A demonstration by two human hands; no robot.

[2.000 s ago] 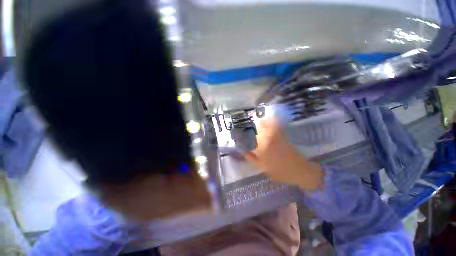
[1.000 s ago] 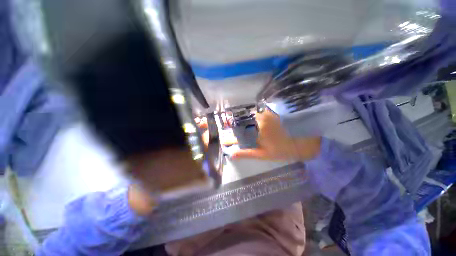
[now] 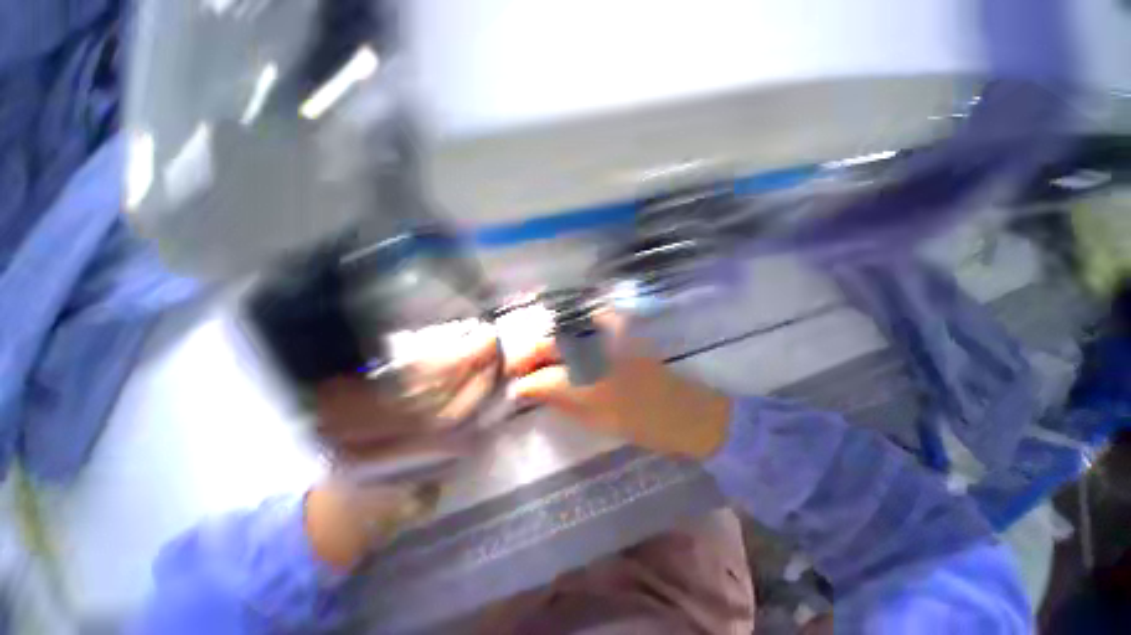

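Observation:
The white sewing machine head (image 3: 695,137) with a blue stripe crosses the top of the view, blurred. Its brightly lit needle area (image 3: 527,325) is at the centre. My right hand (image 3: 633,399) is at the right of the needle area, thumb and fingers around a small dark grey part (image 3: 583,352); whether it grips it is unclear. My left hand (image 3: 459,382) reaches to the needle area from the left, fingertips near the right hand's, partly hidden by the dark tool holder cup (image 3: 304,316). What its fingers hold cannot be made out.
Blue cloth (image 3: 87,310) is heaped at the left. A blue-violet cloth strip (image 3: 943,205) drapes over the machine arm, and more cloth (image 3: 943,347) hangs at the right. A printed ruler (image 3: 571,515) runs along the front table edge.
The view has shifted, and the dark cup covers less. More of my left hand shows at the needle area. My right hand appears lower and further left, closer to the left fingers.

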